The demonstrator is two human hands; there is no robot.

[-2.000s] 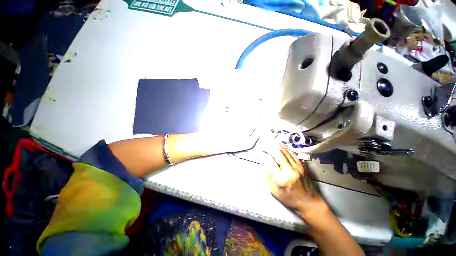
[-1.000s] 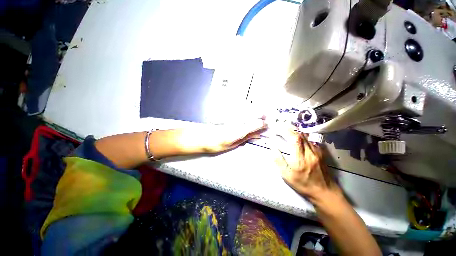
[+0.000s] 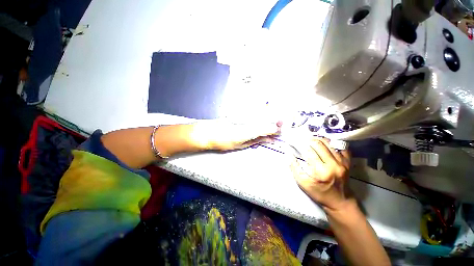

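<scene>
A stack of dark navy fabric pieces [image 3: 184, 84] lies flat on the white table, its right side washed out by the lamp. My left hand [image 3: 247, 136] lies palm down left of the needle area, fingers washed out by glare. My right hand [image 3: 323, 169] is beside the presser foot [image 3: 333, 121], fingers bent and close together at its front. Whatever lies under my fingertips is lost in the white glare. The off-white sewing machine head [image 3: 358, 57] stands over the needle area. A thread tension spring with a ribbed end [image 3: 427, 150] is to the right.
The white table [image 3: 109, 67] has a scale along its front edge. A blue tube [image 3: 275, 13] curves behind. A red-rimmed basket [image 3: 30, 150] with dark cloth is at lower left. Coloured wires [image 3: 434, 223] hang at lower right.
The view has moved closer to the machine, whose head now fills more of the upper right. My right fingers are bent more than before. My left hand stays beside the needle area.
</scene>
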